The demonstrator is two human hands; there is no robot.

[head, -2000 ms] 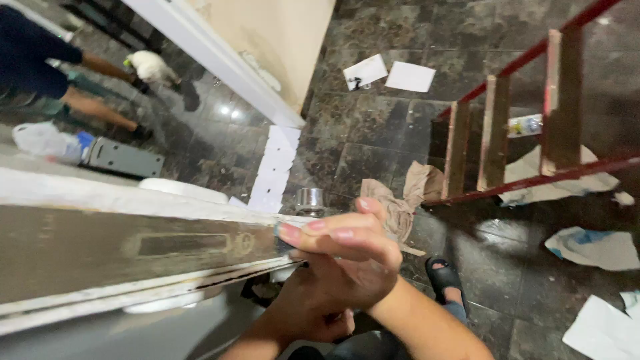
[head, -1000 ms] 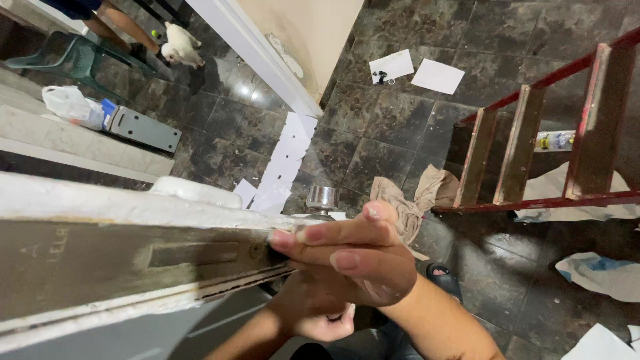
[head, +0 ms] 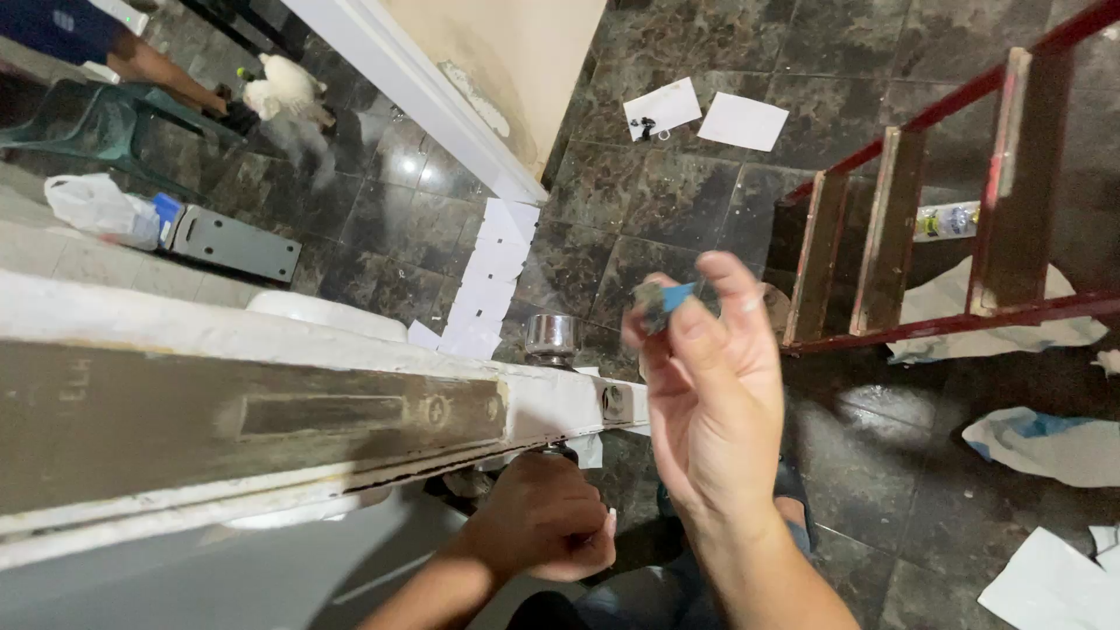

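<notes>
My right hand (head: 713, 376) is raised beside the door edge, pinching a small crumpled piece of blue and grey material (head: 662, 302), perhaps sandpaper, between thumb and fingers. Below the edge, my left hand (head: 556, 516) is closed around something by the dark knob fitting, mostly hidden by the fingers. A white-painted door edge (head: 551, 401) crosses the view from the left, with a worn brownish metal lock faceplate (head: 324, 411) along it. A latch (head: 615, 401) sits in the edge near my right hand. On the far side of the door a shiny metal door knob (head: 552, 337) sticks out.
A red stepladder (head: 888, 232) stands at right, with paper sheets (head: 1041, 446) on the dark tiled floor. Two white cards (head: 744, 121) lie farther off. Beyond the door frame (head: 437, 105) are a person's legs (head: 162, 74), a green chair (head: 114, 131) and a small white dog (head: 284, 87).
My right hand has lifted off the door edge and turned, bringing the small blue-grey piece into sight. The latch area that it covered now shows. My left hand stays below the edge.
</notes>
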